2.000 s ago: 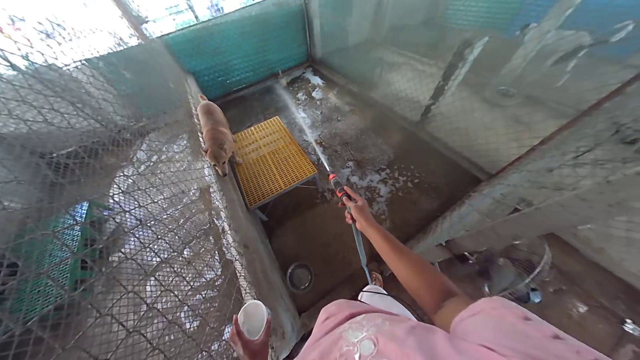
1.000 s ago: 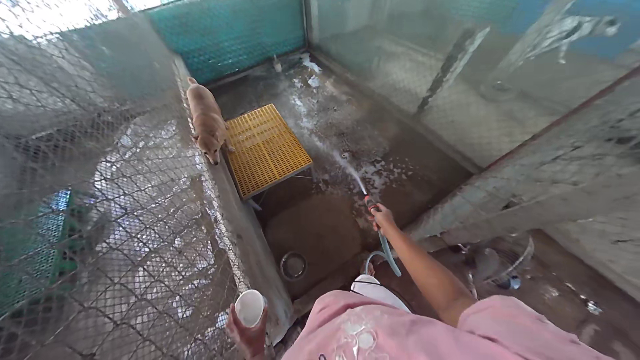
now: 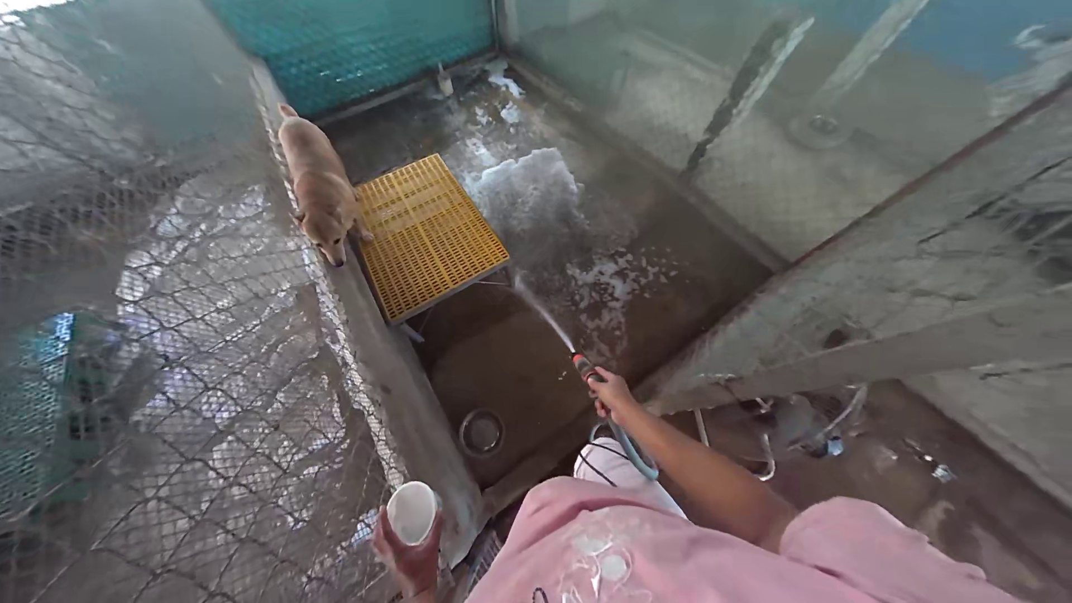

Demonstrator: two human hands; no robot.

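My right hand (image 3: 610,395) grips a hose spray nozzle (image 3: 586,366) with a red and black body, low at centre right. A jet of water (image 3: 544,312) leaves it toward the wet floor (image 3: 536,188) beside the platform's near right corner. The grey-blue hose (image 3: 636,456) hangs below that hand. At the bottom, left of centre, my left hand (image 3: 409,553) holds a white cup (image 3: 412,512) with its mouth upward. White foam (image 3: 615,285) lies on the concrete beyond the nozzle.
A tan dog (image 3: 322,188) stands with its front by a yellow slatted platform (image 3: 431,234), along a low concrete wall (image 3: 394,394). A metal bowl (image 3: 481,431) sits on the floor nearer me. Wire mesh (image 3: 209,402) borders the left; green netting (image 3: 368,50) covers the far side.
The water jet has shifted from the far floor to beside the platform, and the nozzle now points more to the left than a second ago. The dog stays by the platform.
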